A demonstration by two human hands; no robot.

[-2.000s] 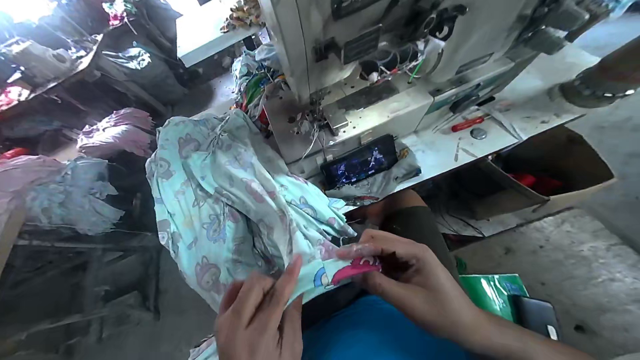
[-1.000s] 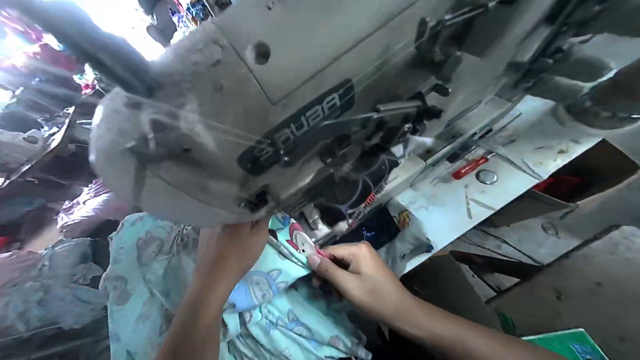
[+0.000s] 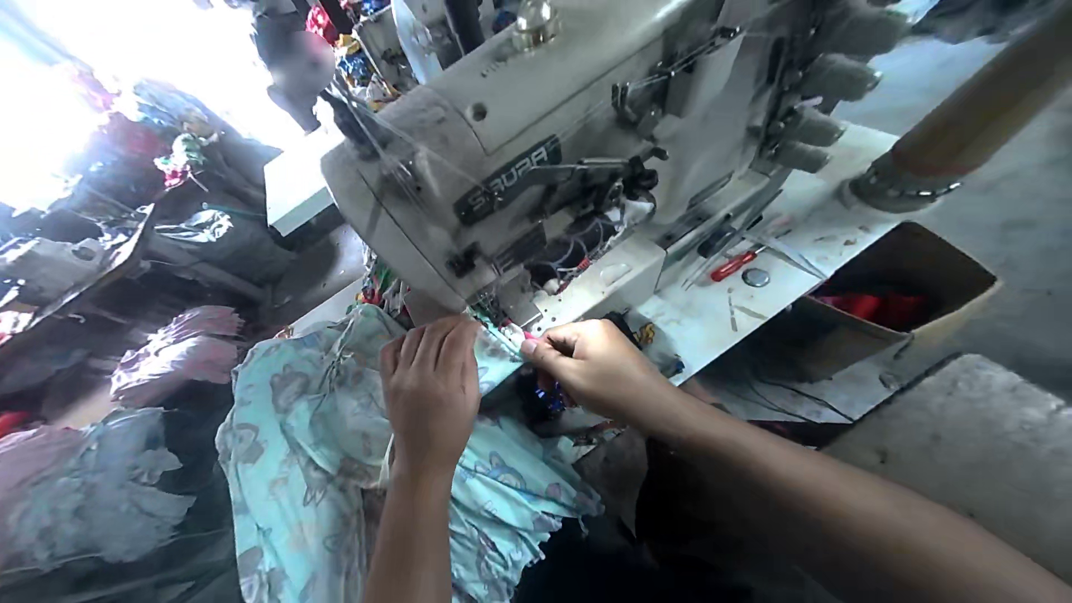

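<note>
A mint-green printed fabric garment [image 3: 293, 427] hangs in folds from the sewing area of an industrial sewing machine [image 3: 502, 167]. My left hand [image 3: 431, 381] lies over the cloth just left of the needle area, fingers bent and pressing on it; their tips are partly hidden. Between thumb and fingers my right hand [image 3: 586, 364] pinches the garment's edge, close to the presser foot [image 3: 494, 314]. The stretch of cloth between both hands runs up to the foot.
On the white machine table [image 3: 712, 327] lie a red-handled tool [image 3: 733, 265], a round metal disc [image 3: 755, 277] and tweezers. A cardboard box [image 3: 909, 293] with red cloth stands at the right. Pink fabric pieces [image 3: 180, 352] are stacked at the left. A brown post [image 3: 963, 117] rises at the back right.
Two seconds ago both hands held the garment's edge over the lap; since then hands and cloth have moved up to the needle area. The view has shifted.
</note>
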